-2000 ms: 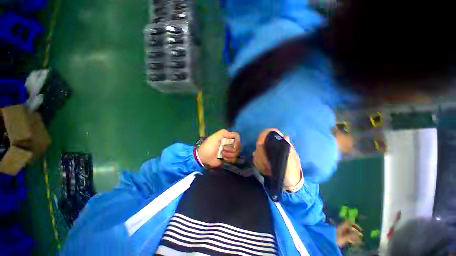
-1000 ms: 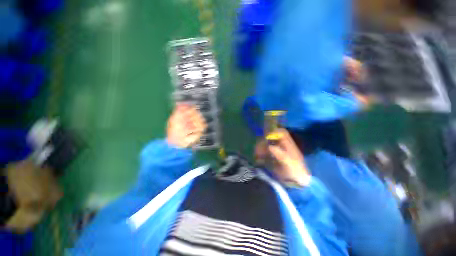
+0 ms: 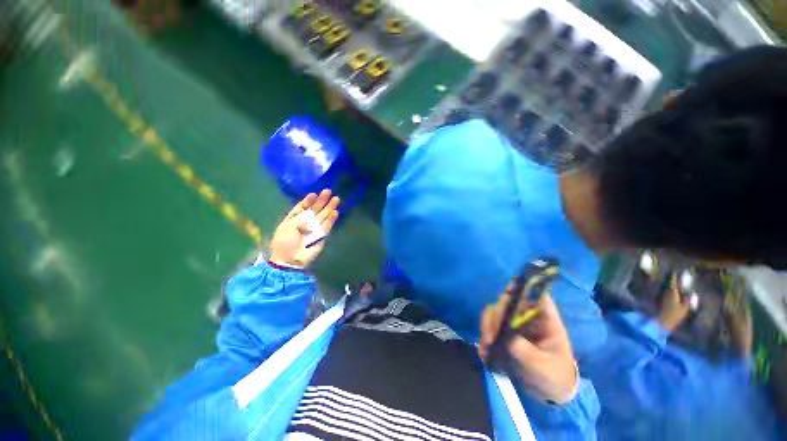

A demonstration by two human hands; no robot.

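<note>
My right hand (image 3: 537, 344) grips a black keypad phone (image 3: 521, 301) with yellow around its upper part, held tilted in front of my chest on the right. My left hand (image 3: 304, 229) is raised at the centre left, palm up with fingers spread. A small white piece (image 3: 312, 226) with a dark edge lies on the palm; I cannot tell what it is.
A coworker in a blue smock (image 3: 483, 215) is close in front. A blue stool (image 3: 304, 153) stands beyond my left hand. Trays of phones (image 3: 565, 86) and yellow-framed phones (image 3: 376, 67) lie on the bench. Another person's hand (image 3: 676, 306) is at the right.
The view has turned, bringing the bench and stool into the upper part. My left hand has opened, showing the white piece. The phone is now tilted, and the floor tray stack is out of view.
</note>
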